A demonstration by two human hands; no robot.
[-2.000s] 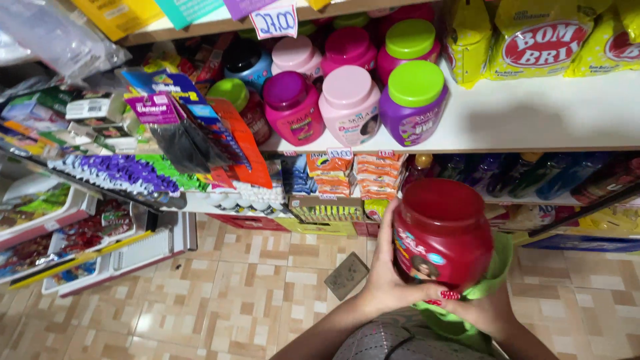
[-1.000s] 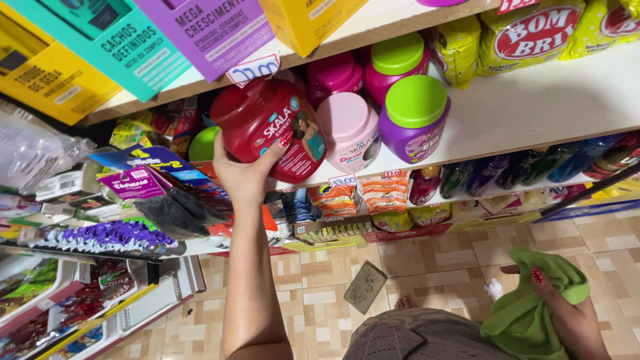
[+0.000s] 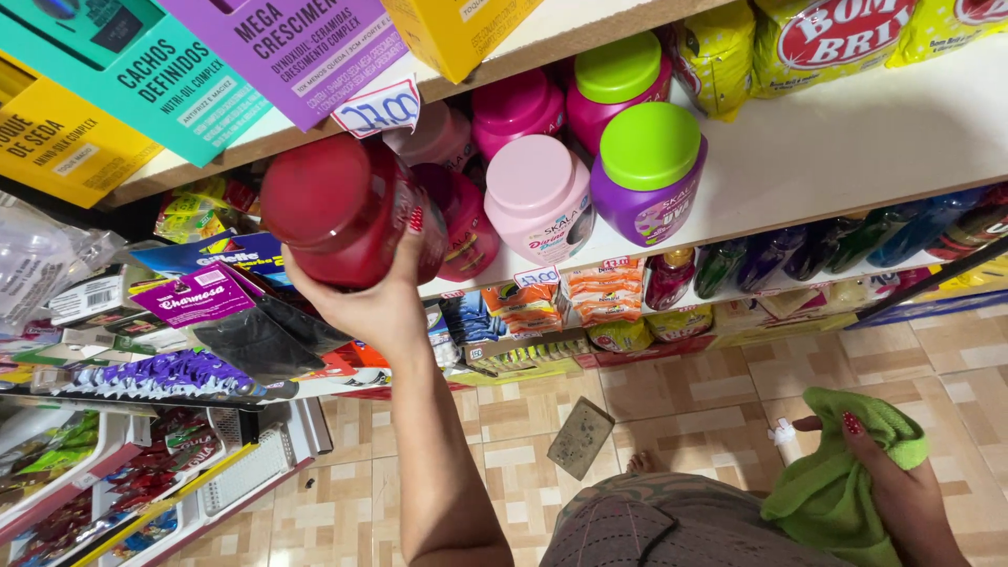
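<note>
My left hand (image 3: 370, 307) grips a red plastic jar of hair cream (image 3: 331, 213) at the shelf's front, just under the price tag (image 3: 378, 109). To its right stand a magenta jar (image 3: 465, 228), a light pink jar (image 3: 539, 197) and a purple jar with a lime lid (image 3: 652, 173); more jars stand behind them. Whether the red jar's base touches the shelf is hidden. My right hand (image 3: 890, 472), low at the right, holds a green cloth (image 3: 835, 480), away from the shelf.
Boxed hair products (image 3: 276, 47) stand on the shelf above. Yellow steel wool packets (image 3: 835, 39) lie at the upper right. Hanging packs (image 3: 197, 295) crowd the left side. Below are a shelf of bottles (image 3: 776, 256), candy trays (image 3: 150, 465) and a grey block (image 3: 581, 438) on the tiled floor.
Two seconds ago both hands held the red jar with the cloth low in front of me. My left hand has since carried it to the shelf, while my right hand has moved right with the cloth.
</note>
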